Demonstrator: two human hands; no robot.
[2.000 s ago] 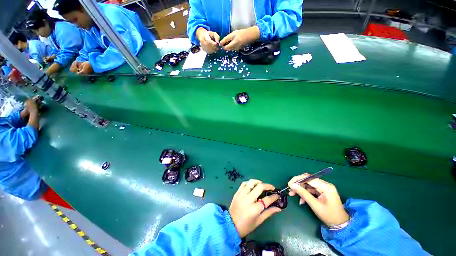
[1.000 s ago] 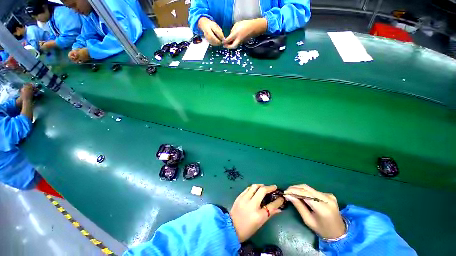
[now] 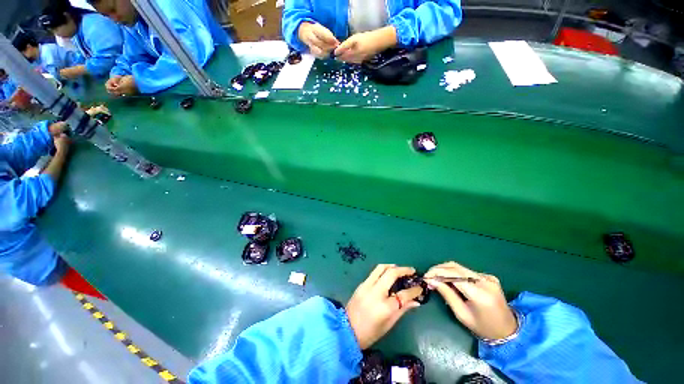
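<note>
My left hand [image 3: 379, 306] holds a black device housing [image 3: 411, 286] on the near bench, its fingers around the left side. My right hand [image 3: 472, 304] holds thin tweezers [image 3: 453, 280] nearly level, their tip at the housing's right side. The fingers partly hide the housing's inside. A loose heap of tiny black parts [image 3: 349, 252] lies beyond my left hand. Several black housings [image 3: 257, 226] are clustered to its left, with a pale square piece [image 3: 297, 278] near them. More housings [image 3: 405, 371] lie at the bottom edge, partly cut off.
The green belt [image 3: 337, 165] carries spaced housings, one at centre [image 3: 424, 142] and one at right [image 3: 619, 247]. A person opposite [image 3: 367, 37] works behind scattered white bits [image 3: 346, 81]. A metal pole [image 3: 82, 124] stands left. Other people sit at left. A small ring-like part [image 3: 156, 235] lies on the near bench.
The belt's housings have moved right. The tweezers have tilted from steep to nearly level at the held housing. The person at far left has moved their arms.
</note>
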